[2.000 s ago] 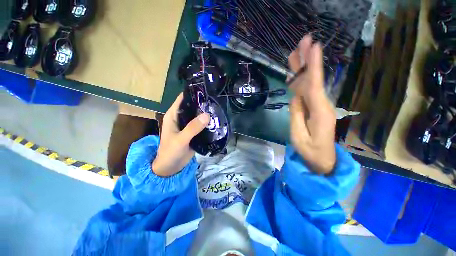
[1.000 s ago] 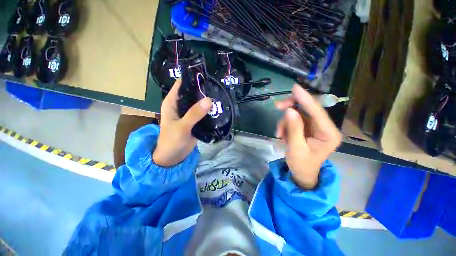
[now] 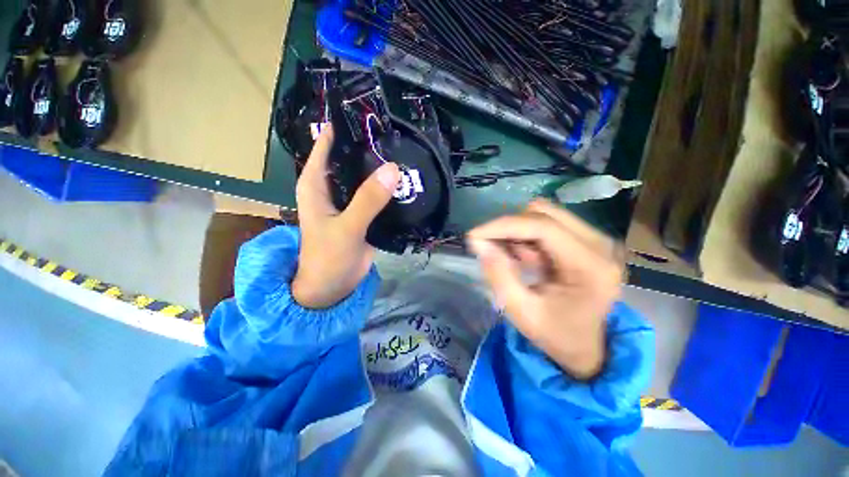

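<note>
My left hand (image 3: 335,219) holds a round black housing (image 3: 426,200), open side up, with my thumb on its inside by the white centre part (image 3: 407,184). Red and white wires run from there to the neck. A thin black arc follows its right side, and fine reddish strands show at its lower rim. My right hand (image 3: 549,279) is blurred, fingers curled, with thumb and index fingertips close to these strands. Blur hides whether they grip them. Two more housings lie behind the held one, at left (image 3: 296,116) and right, partly covered.
A black cable heap (image 3: 503,47) lies on a tray with blue ends (image 3: 349,35). A whitish squeeze bottle (image 3: 591,189) and thin black cables (image 3: 512,175) lie near the bench edge. Housings in rows stand on cardboard (image 3: 200,93) at left and right. Brown strips (image 3: 694,140) stand at right.
My right hand has come down from the cable heap and then left, to the held housing's lower rim. The squeeze bottle has come fully into view. My left hand still holds the housing.
</note>
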